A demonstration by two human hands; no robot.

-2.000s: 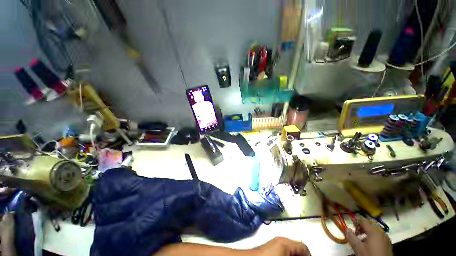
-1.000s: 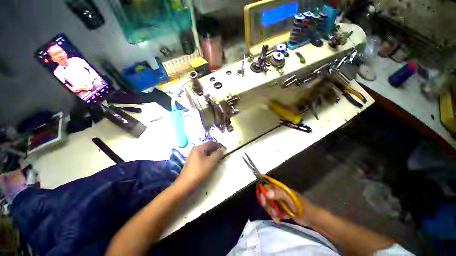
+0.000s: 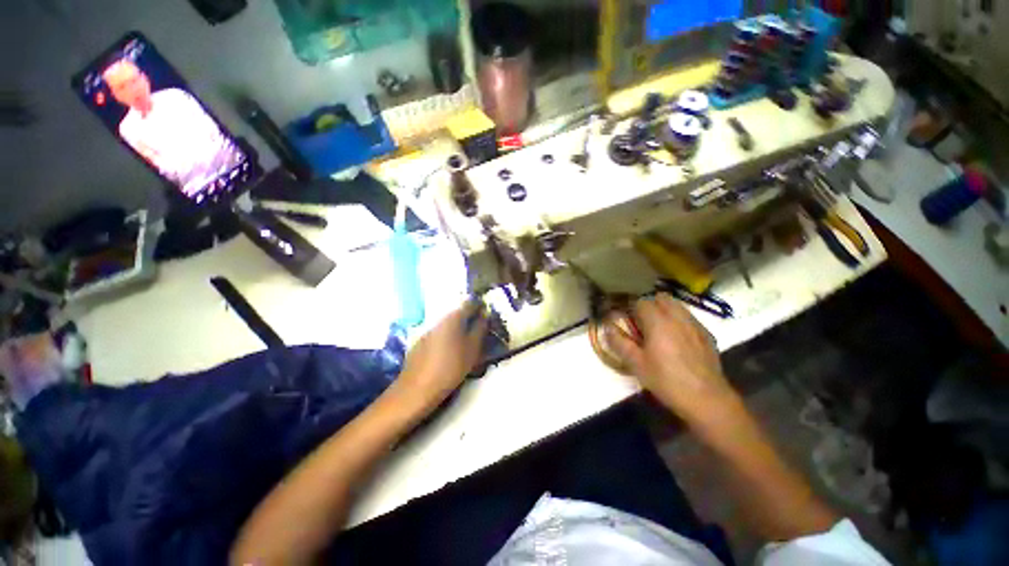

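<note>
The navy padded jacket (image 3: 210,426) lies left of the sewing machine (image 3: 597,188), its narrow end reaching the lit needle area. My left hand (image 3: 445,352) is at that end, close in front of the machine head, with dark material at its fingers; the fingertips are partly hidden. My right hand (image 3: 669,345) is on the scissors (image 3: 606,341), whose orange loop shows at the table by the machine bed. The blades are hard to make out.
The light-blue sewing lamp (image 3: 407,279) stands left of the machine head. A phone (image 3: 166,122) is upright at the back left. A black strip (image 3: 246,312) lies behind the jacket. A yellow-handled tool (image 3: 673,263) and orange-black pliers (image 3: 839,230) lie under the arm.
My right hand has moved up from in front of the table's edge to the machine bed with the scissors. My left hand stays by the machine head. The view has shifted slightly.
</note>
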